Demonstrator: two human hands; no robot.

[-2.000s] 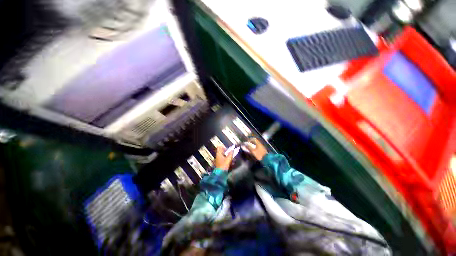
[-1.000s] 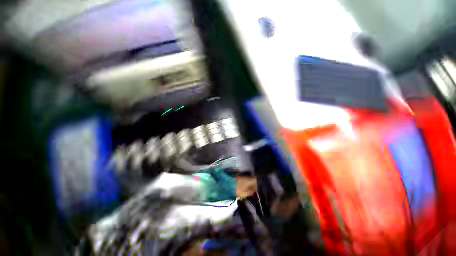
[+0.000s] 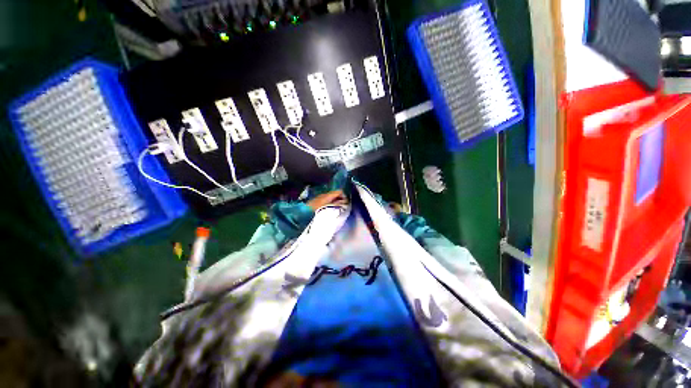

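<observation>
Several white upright test sockets (image 3: 264, 111) stand in a row on the black fixture board (image 3: 333, 45). Thin white leads run from some of them to two grey-green terminal strips (image 3: 248, 187) at the board's near edge. My left hand (image 3: 329, 200) is close to my body below the strips, partly covered by the sleeve and jacket; its fingers and any held thing cannot be made out. My right hand is hidden behind the open jacket; only its teal sleeve (image 3: 413, 226) shows. A few small white pieces (image 3: 434, 179) lie on the green surface at right.
A blue-rimmed left tray (image 3: 176, 206) and right tray (image 3: 464, 142) hold rows of white units. A red bin (image 3: 572, 227), part of a keyboard (image 3: 625, 38) and the white desk are at right. Green lights show behind the board. An orange-tipped white stick (image 3: 198, 256) lies at left.
The view has swung and now looks down on the board and both trays. My left hand has drawn in against my body. My right hand, seen two seconds ago near the sockets, is hidden.
</observation>
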